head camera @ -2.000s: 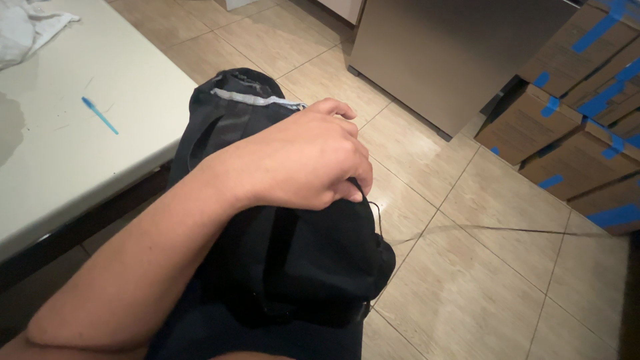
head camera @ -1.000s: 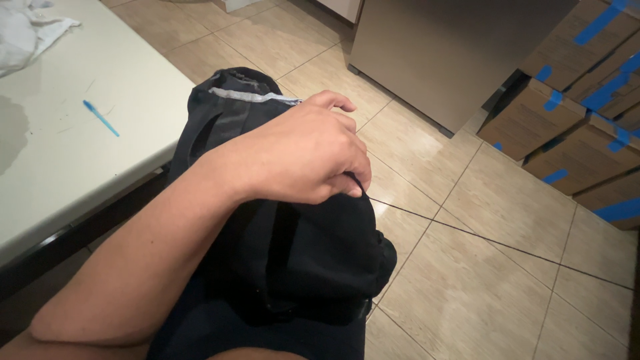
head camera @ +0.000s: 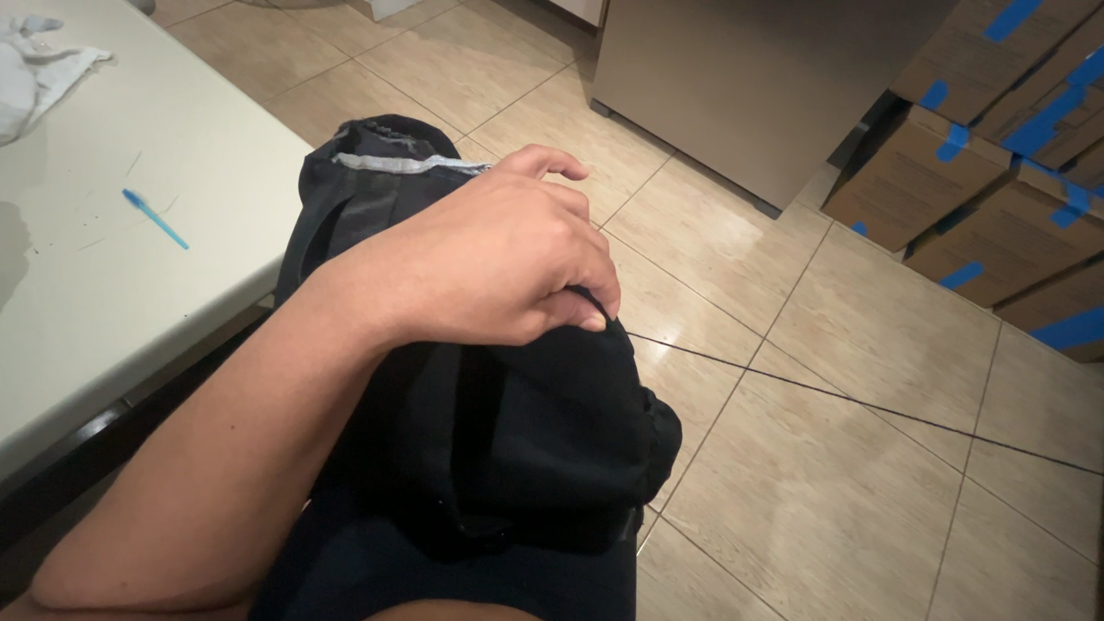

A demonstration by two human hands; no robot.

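Observation:
My left hand (head camera: pixel 552 250) reaches in from the lower left, its back facing up. Its thumb and a curled finger pinch the edge of a black fabric item (head camera: pixel 535 423), perhaps a bag or garment, lying over my lap. A grey-white strip (head camera: pixel 405 164) runs along the far part of the fabric. From beside the pinched edge a thin dark thread or cord (head camera: pixel 849 398) stretches nearly straight to the right edge of view. Its far end is out of view, and so is my right hand. Whether a needle is between the fingers cannot be told.
A pale table (head camera: pixel 198 293) at the left holds a blue pen (head camera: pixel 157 221) and a crumpled white cloth (head camera: pixel 34 82). Beyond the tiled floor (head camera: pixel 828 500) stands a metallic appliance panel (head camera: pixel 724 86). Cardboard boxes (head camera: pixel 918 177) with blue tape are stacked at the right.
The cord at the right was blurred and slightly curved two seconds ago; now it is nearly straight and slopes down to the right. My left hand has stayed in place on the fabric.

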